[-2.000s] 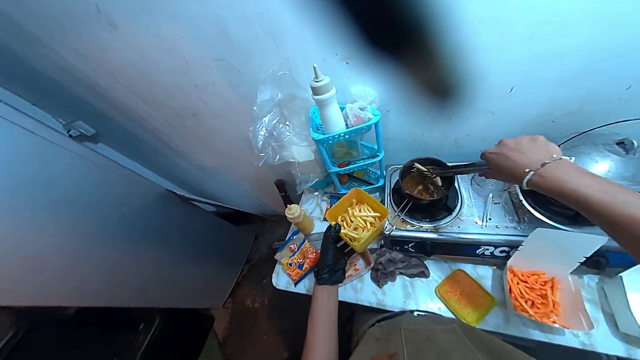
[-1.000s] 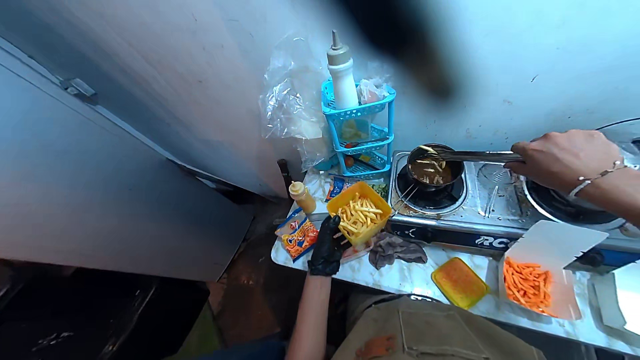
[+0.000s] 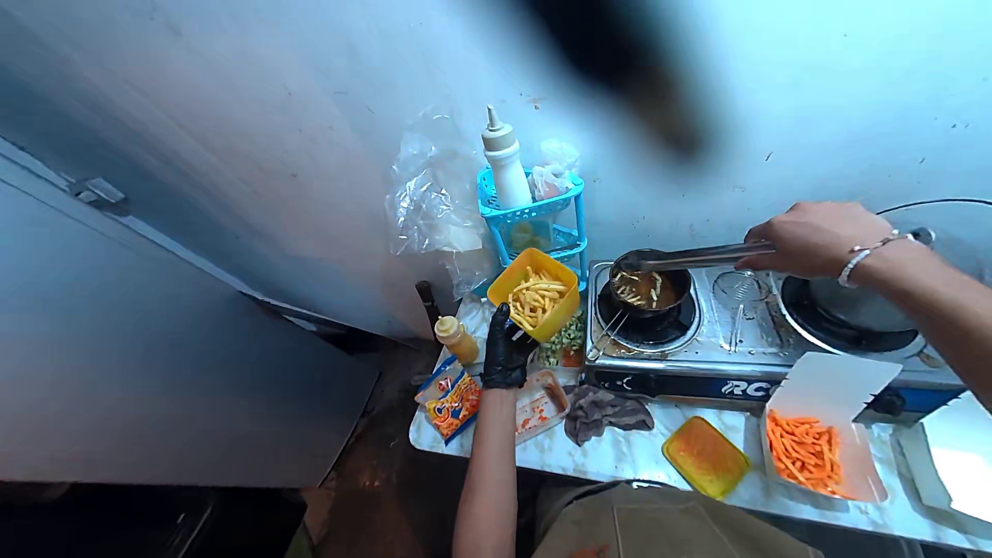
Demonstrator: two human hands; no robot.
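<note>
My left hand [image 3: 505, 353], in a black glove, holds a yellow plastic container [image 3: 559, 322] of pale fries [image 3: 535, 297], tilted toward me. My bare right hand [image 3: 821, 239], with bracelets at the wrist, is closed on metal tongs [image 3: 709, 255]. The tongs reach left to a small dark pot [image 3: 649, 304] on the left burner, their tips at its upper rim. Several pale fry pieces lie in brownish liquid inside the pot. A wire strainer [image 3: 741, 288] lies on the stove between the burners, below the tongs.
The two-burner stove [image 3: 674, 381] stands against the wall. Front right are an open box of orange fries [image 3: 806, 453] and a yellow lid [image 3: 705, 457]. Near my left hand are a sauce bottle [image 3: 457, 339], a snack packet [image 3: 451, 399], a grey cloth [image 3: 608, 413] and a blue rack [image 3: 535, 208].
The tongs held fries over the pot one second ago; now pieces lie in the pot and the tongs' tips are at its rim. My left hand still holds the yellow container.
</note>
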